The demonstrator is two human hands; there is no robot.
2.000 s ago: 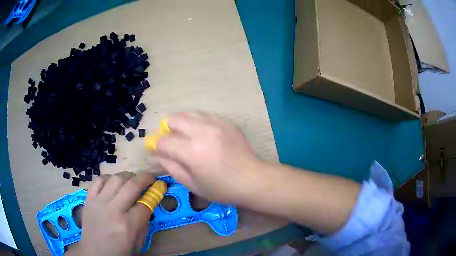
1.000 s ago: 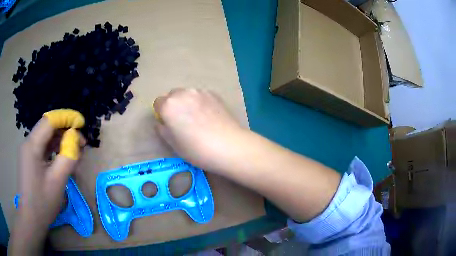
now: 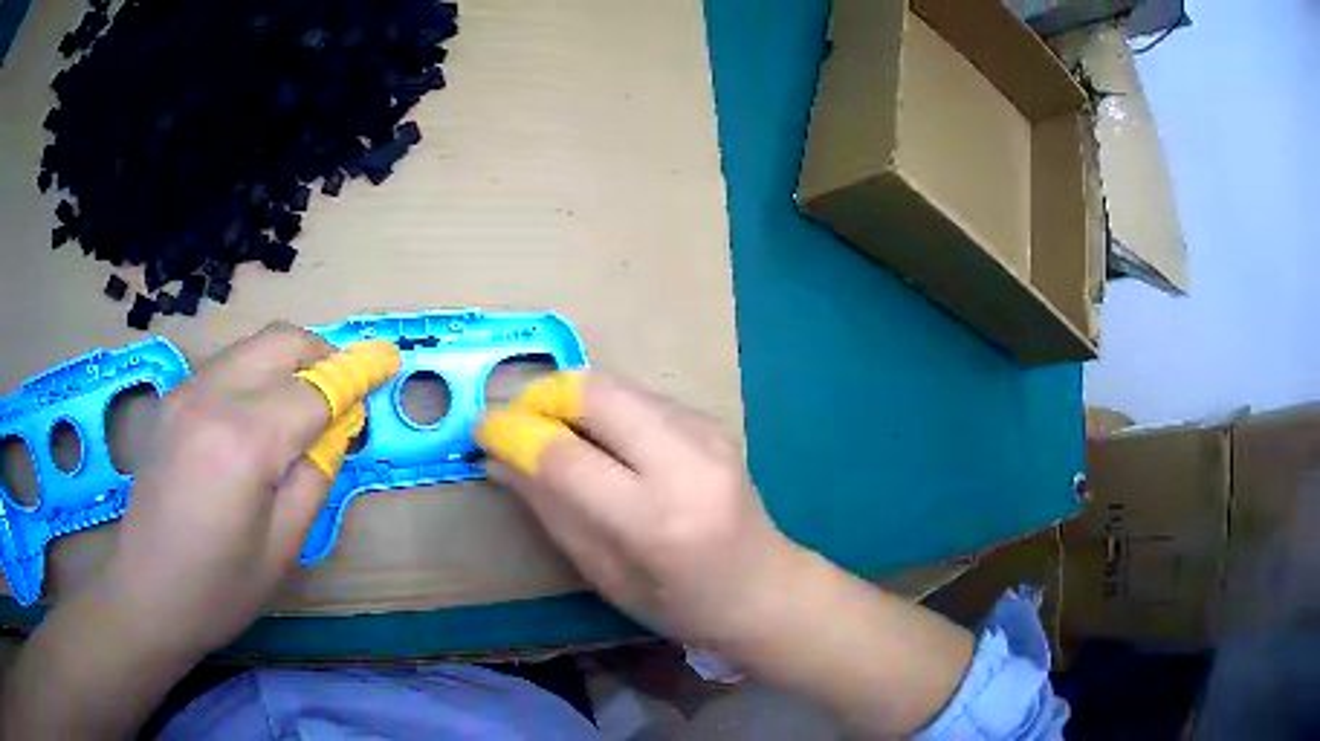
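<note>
A blue controller grip shell point(image 3: 449, 326) lies on the tan cardboard sheet point(image 3: 579, 174), its two handles towards me. My left hand point(image 3: 232, 449), with yellow finger cots, is over the shell's left side, its fingertips close together at the left hole. My right hand point(image 3: 637, 500), also with yellow cots, has thumb and finger pinched at the shell's lower right, below the right hole. A tiny dark piece shows at its fingertips. Black pads sit in the shell's top edge. A second blue shell point(image 3: 87, 391) lies at the left, partly behind my left hand.
A large heap of small black pads point(image 3: 232, 130) lies on the sheet at the upper left. An open cardboard box point(image 3: 955, 174) stands on the green bench top point(image 3: 883, 420) at the right. A carton point(image 3: 1151, 521) stands beyond the bench's right edge.
My left hand has moved from the heap to the shell. My right hand has come down onto the shell's right side. The view has shifted, so the heap sits higher.
</note>
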